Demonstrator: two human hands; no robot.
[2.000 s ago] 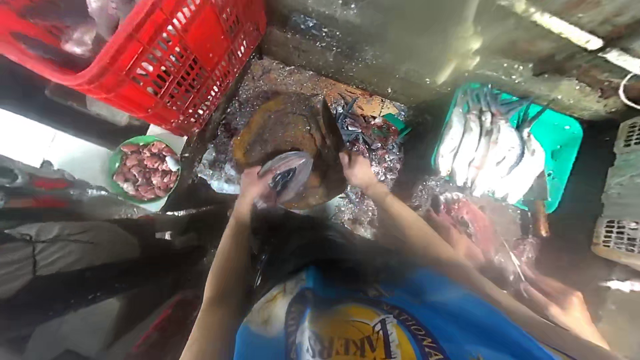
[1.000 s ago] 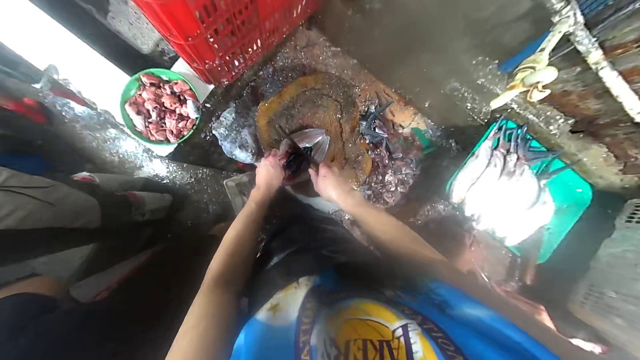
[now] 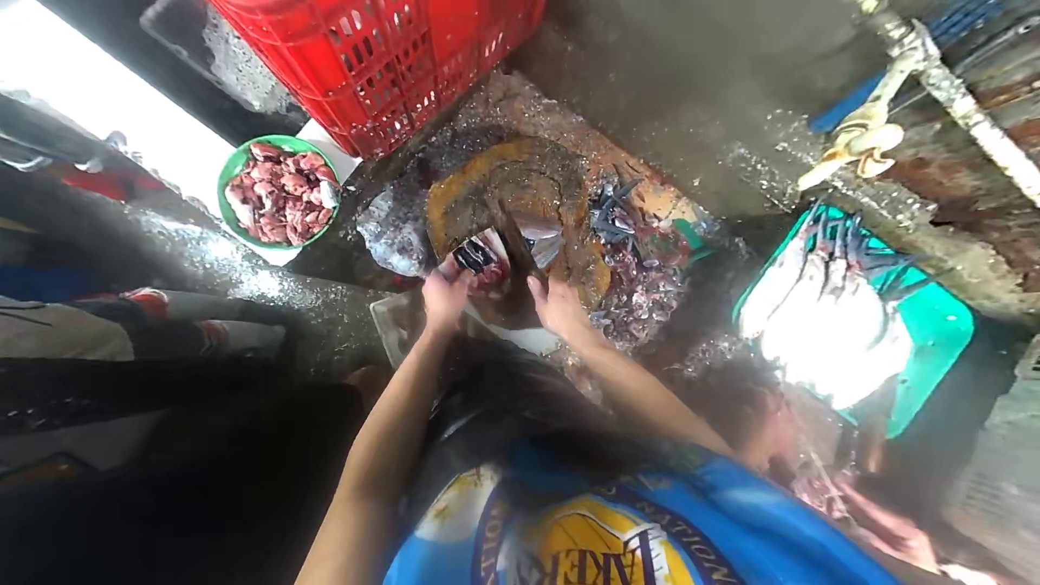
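Observation:
My left hand [image 3: 446, 294] grips a cut piece of fish [image 3: 489, 262] with dark and red flesh showing, at the near left part of a round wooden chopping block [image 3: 520, 175]. My right hand [image 3: 558, 305] is closed on the near end of what looks like a broad, dark cleaver [image 3: 513, 244], which stands between the held piece and another silvery fish piece [image 3: 543, 236] lying on the block. Blur hides the cleaver's handle and exact edge. Fish fins and tails [image 3: 615, 213] lie heaped just right of the block.
A red plastic crate [image 3: 390, 73] stands beyond the block, and a green bowl of fish pieces [image 3: 224, 191] is at left. At right, a green tray [image 3: 934, 349] holds several whole fish. Another person's hands [image 3: 886, 520] are at lower right; a person's leg [image 3: 203, 329] is at left.
A second ago both my hands were close together at the fish; now they are farther apart, with the cleaver between the held piece and another on the block.

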